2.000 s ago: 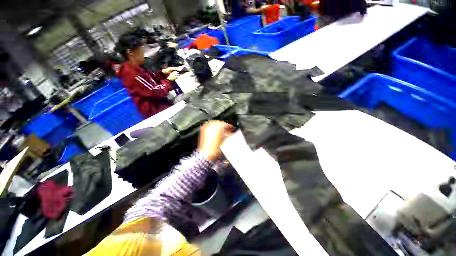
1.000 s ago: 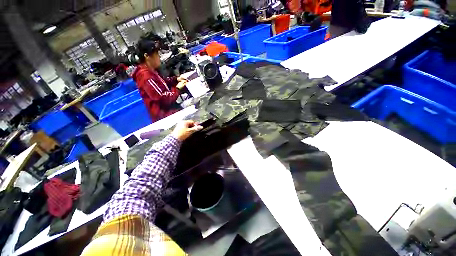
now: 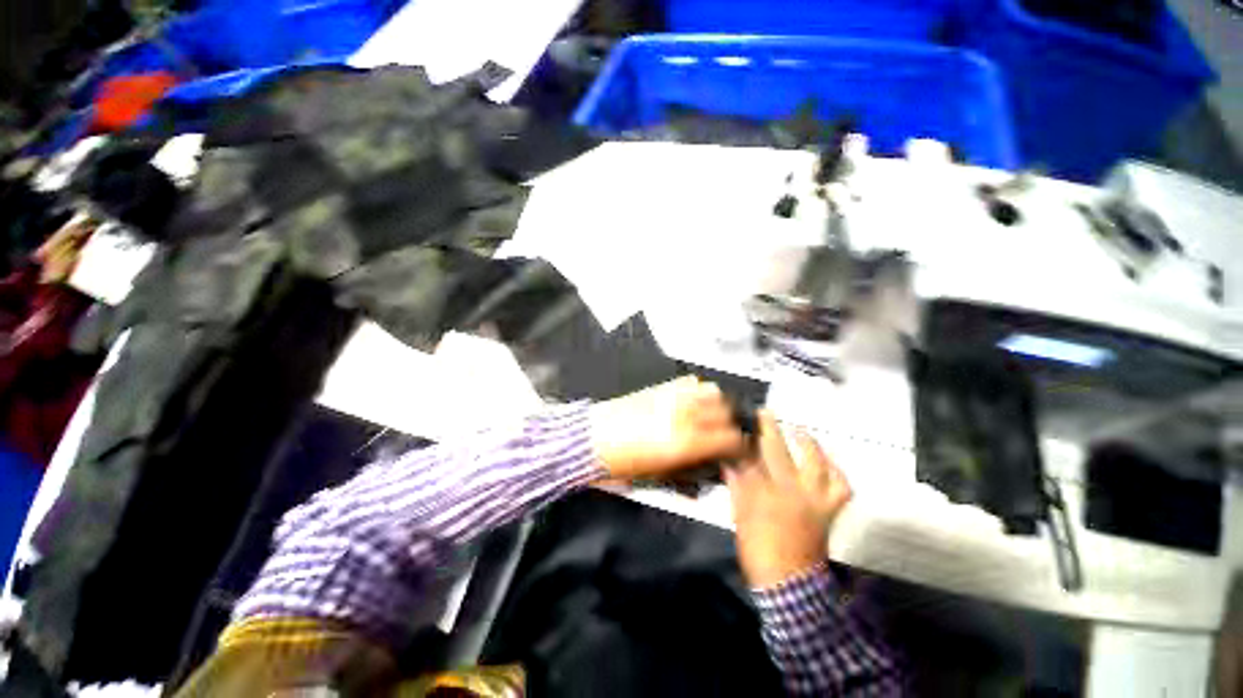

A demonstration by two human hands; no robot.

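Note:
My left hand (image 3: 671, 428) and my right hand (image 3: 788, 494) meet at the front edge of the white sewing table. Between their fingertips is a small black fabric piece (image 3: 740, 391), mostly hidden by the fingers. A chain of camouflage and black pieces (image 3: 573, 334) runs from the hands to the heap of camouflage pieces (image 3: 341, 177) at the left. The sewing machine (image 3: 872, 307) stands just beyond the hands to the right; its needle area is blurred.
A dark camouflage stack (image 3: 975, 409) and a slim dark tool (image 3: 1058, 532) lie right of my right hand. A black piece (image 3: 1159, 498) lies further right. Blue bins (image 3: 818, 66) stand behind the table. Black cloth (image 3: 614, 600) hangs below its edge. Part of a red sleeve shows far left.
The view has swung right and down to the machine. My left hand has left the camouflage stack and come to the table's front edge. My right hand has come into view beside it.

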